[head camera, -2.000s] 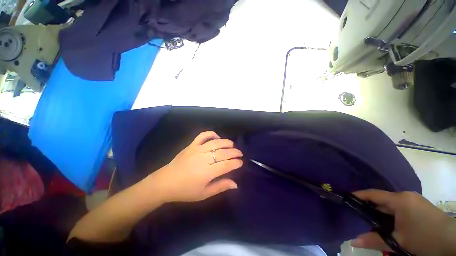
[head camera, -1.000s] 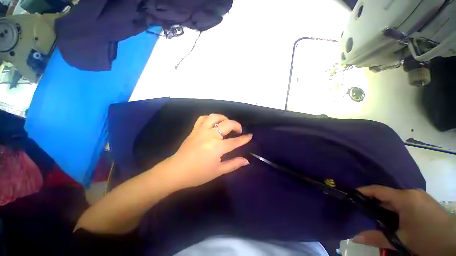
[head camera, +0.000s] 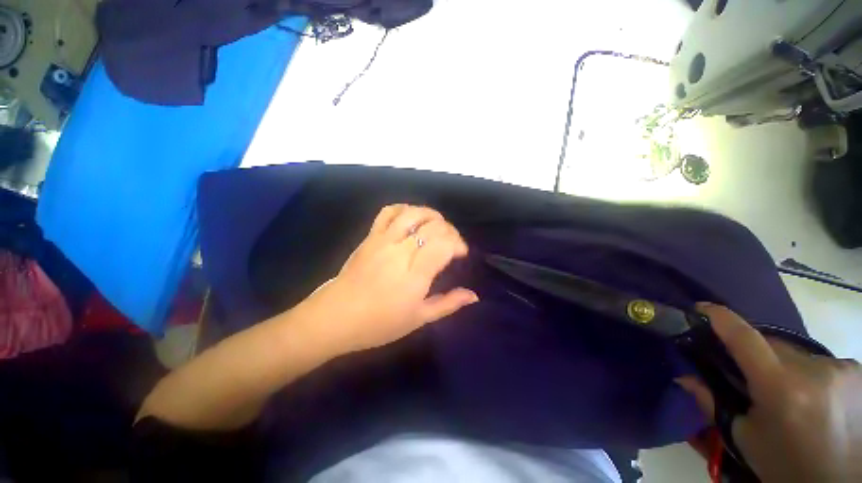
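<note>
A large dark navy-purple garment piece (head camera: 548, 377) lies across my lap and the table edge, its curved edge at the right. My left hand (head camera: 402, 274), with a ring, rests on the cloth, fingers curled and thumb apart; whether it pinches cloth is hidden. My right hand (head camera: 770, 396) holds the shears (head camera: 605, 297) by the black handles. Their gold pivot faces up and the blades point left, the tip just right of my left fingers. The blades look closed or nearly closed.
A bright blue sheet (head camera: 142, 189) hangs at the left, with a heap of navy cloth (head camera: 165, 47) partly on it. A sewing machine head (head camera: 756, 57) stands at upper right. A neighbouring machine (head camera: 38, 47) and reddish cloth (head camera: 33, 307) are at the left.
The view has shifted, so the table things sit higher. The shears have turned to show the blade's flat side and pivot. My left fingers have curled in more.
</note>
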